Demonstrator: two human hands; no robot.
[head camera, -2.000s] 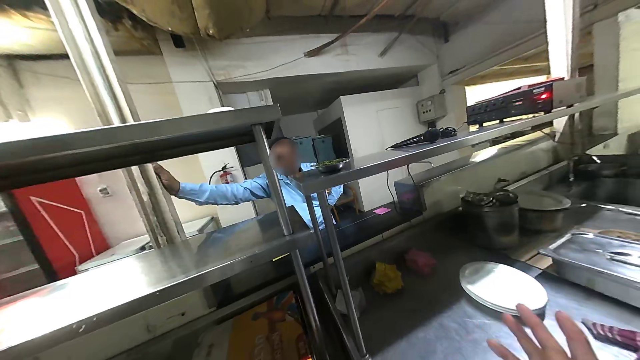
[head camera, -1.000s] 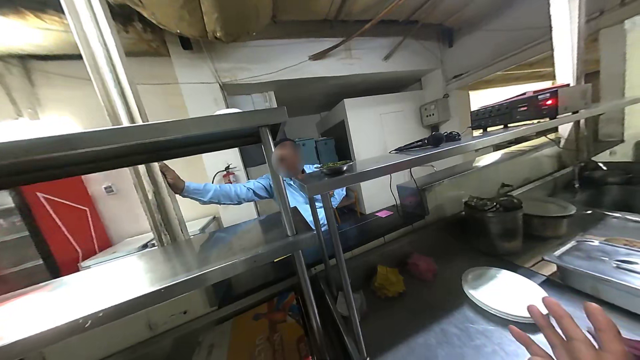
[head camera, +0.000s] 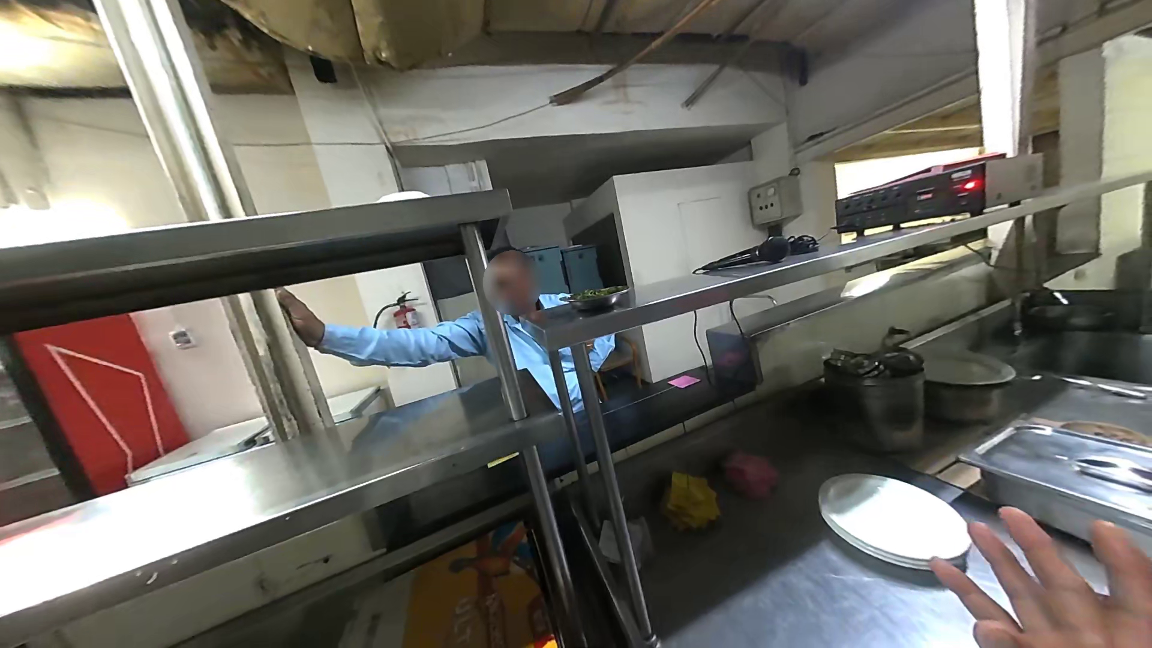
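Observation:
My right hand is at the lower right corner, fingers spread, with nothing seen in its grasp. Its fingertips are nearest to a small stack of white plates on the steel counter; whether they touch the rim I cannot tell. Just above the hand lies a steel food pan with a metal lid. A crumpled yellow cloth or paper and a pink one lie left of the plates. My left hand is not in view.
A steel pot holding utensils stands behind the plates. A raised steel shelf bears a bowl of greens, a microphone and an audio unit. Across the counter, a person in a blue shirt rests one hand on a post.
My right hand has moved a little to the right, relative to the plates, since the earliest frame. Its fingers stay spread. The person across the counter keeps a hand on the post.

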